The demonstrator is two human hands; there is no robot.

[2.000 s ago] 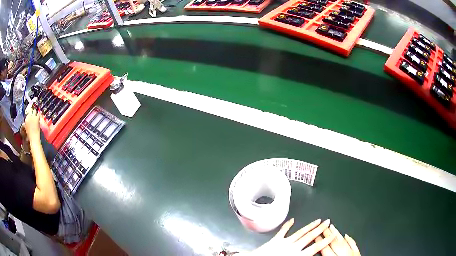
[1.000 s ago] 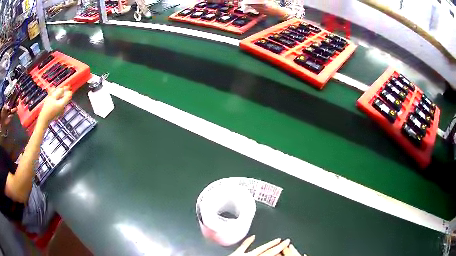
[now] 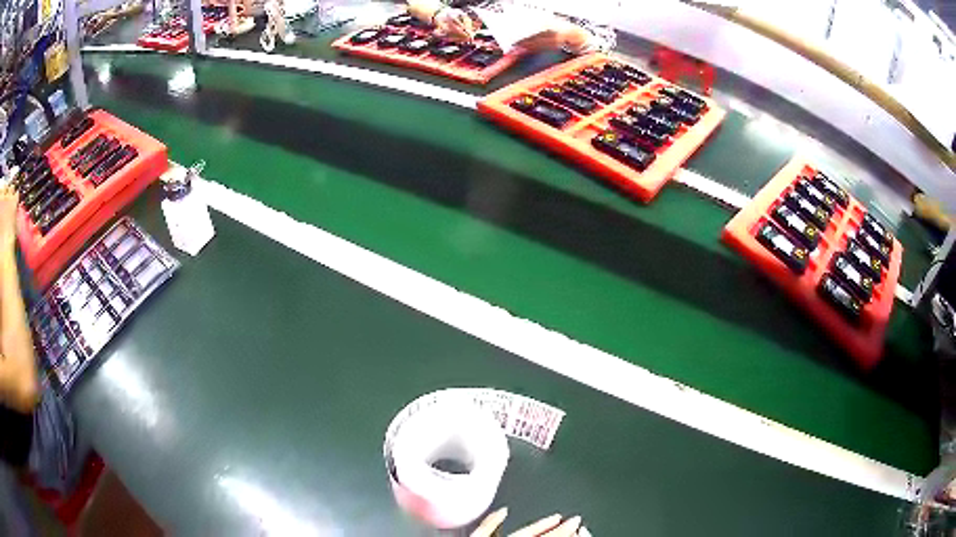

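Note:
The white label roll lies on the dark green bench at the bottom centre, its printed loose end curling out to the right. My left hand is cut off by the bottom edge, just right of and below the roll. Only its thumb tip and some fingertips show, spread apart, with nothing seen in them. Of my right hand at most a sliver shows beside the left fingertips, so its state is hidden.
Red trays of black units stand at back centre, right and left. A white bottle and blister tray are at left. A neighbour's arm is at the left edge; other hands reach over the far tray.
The view has turned and shifted, so the roll and my hands sit lower and further left. My hands have mostly dropped out at the bottom. The neighbour's arm at left has moved; hands appear at the far tray.

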